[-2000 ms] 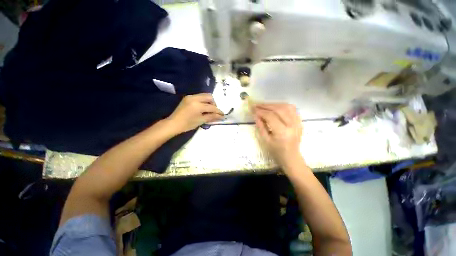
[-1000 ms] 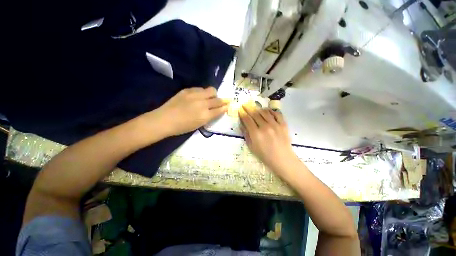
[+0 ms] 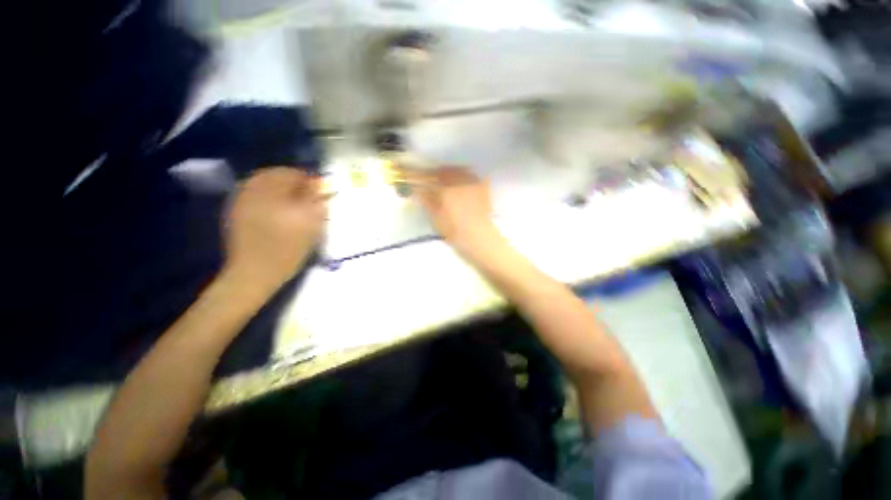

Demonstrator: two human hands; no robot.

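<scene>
The frame is blurred. The navy-black garment piece point(image 3: 127, 254) covers the left of the table, with a white label point(image 3: 202, 175) on it. My left hand point(image 3: 274, 220) lies at the cloth's right edge with fingers curled; whether it grips the cloth is unclear. My right hand point(image 3: 454, 203) is just right of the lit needle area, fingers bent towards it; I cannot tell if it holds anything. The white sewing machine point(image 3: 606, 73) stands behind my hands, its needle and presser foot too blurred to make out.
The white table's worn yellowish front edge point(image 3: 391, 344) runs across below my hands. Tan paper scraps point(image 3: 718, 176) lie at the table's right end. Shiny clear plastic bags point(image 3: 782, 283) are at the right. Blue cloth point(image 3: 625, 284) shows under the table edge.
The view has turned and tilted, so table and machine sit differently. My hands are farther apart than one second ago, with the lit needle area showing between them.
</scene>
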